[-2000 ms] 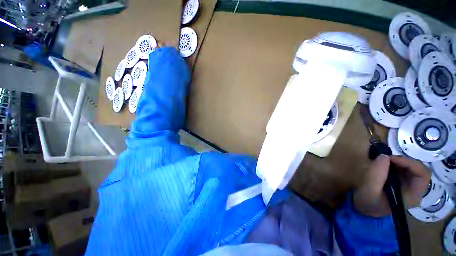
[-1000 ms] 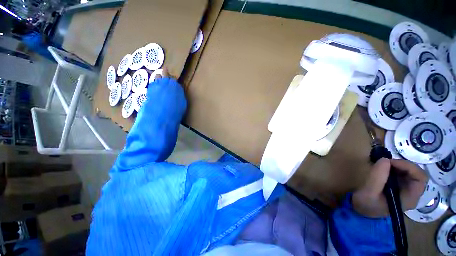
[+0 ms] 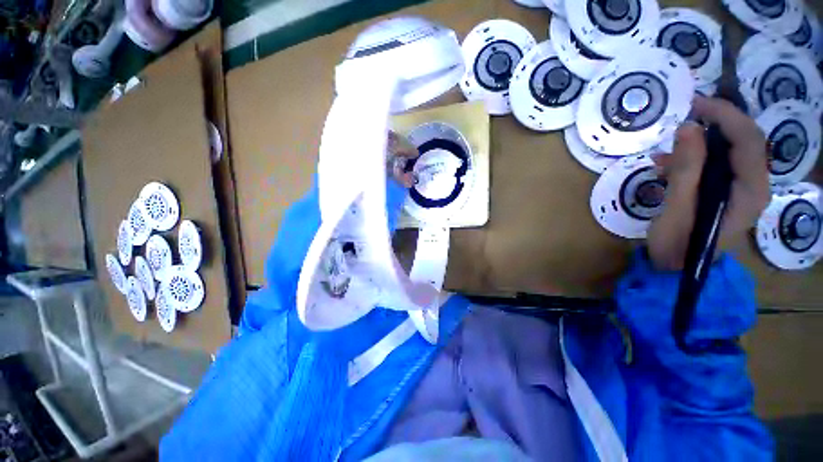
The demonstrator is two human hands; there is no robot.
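A white headphone (image 3: pixel 356 135) stands over the cream fixture (image 3: pixel 474 194). One ear cup (image 3: pixel 442 167), with a dark ring and pale centre, sits in the fixture's recess. The other open cup (image 3: pixel 338 275) hangs near my lap. My left hand (image 3: pixel 402 161) is partly hidden behind the band. Its fingertips are at the seated cup's left edge; whether they grip anything is unclear. My right hand (image 3: pixel 708 180) holds the black soldering iron (image 3: pixel 702 248) over the speaker plates at the right. The iron's metal tip is not visible.
White speaker plates with drivers (image 3: pixel 636 101) are heaped at the upper right and right. Smaller perforated discs (image 3: pixel 185 289) lie grouped on the left cardboard (image 3: pixel 108 162). More headphones (image 3: pixel 149 23) are at the upper left. A white frame (image 3: pixel 81 352) stands at the lower left.
The view has swung right. My left hand has moved from the perforated discs to the ear cup in the fixture. The headphone band has turned, showing the open cup. My right hand still holds the iron.
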